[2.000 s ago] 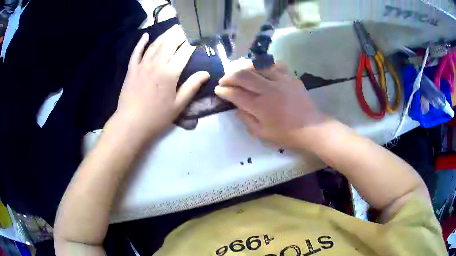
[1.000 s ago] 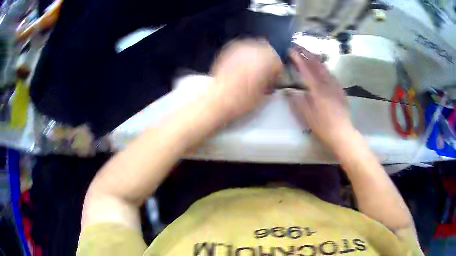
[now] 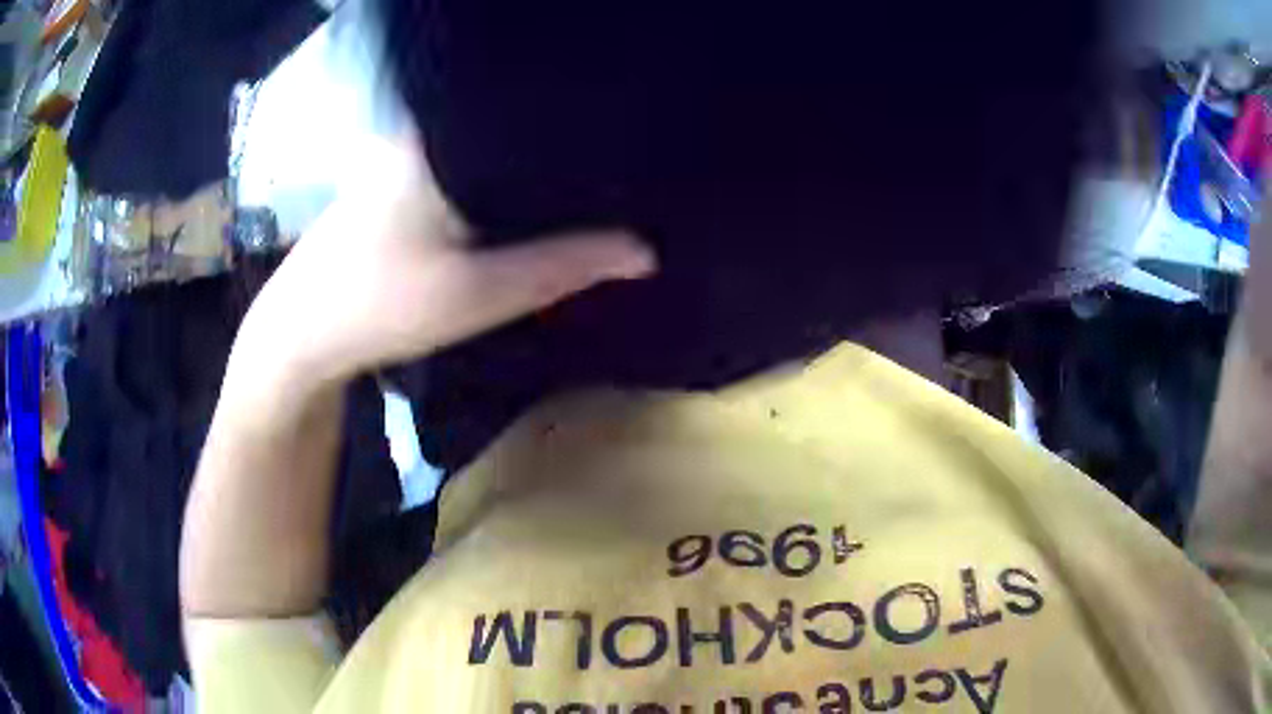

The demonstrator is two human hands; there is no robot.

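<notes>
A large black fabric piece (image 3: pixel 781 181) fills the upper middle of the view and hangs over the table's front edge against the yellow shirt. My left hand (image 3: pixel 460 265) is at its left side, thumb lying over the cloth and the other fingers hidden behind it. My right hand is not visible; only part of the right forearm (image 3: pixel 1235 433) shows at the right edge. The sewing machine's needle area and the scissors are hidden behind the cloth.
White table surface (image 3: pixel 300 140) shows at the left, with more black cloth (image 3: pixel 175 105) on it. A yellow box (image 3: pixel 42 188) is at the far left. A blue basket rim (image 3: pixel 25 488) stands below. A blue holder (image 3: pixel 1202 175) with a pink item is at the right.
The black cloth has come off the table towards the wearer and now covers the machine area. My left hand has moved left with it. My right hand has gone out of sight.
</notes>
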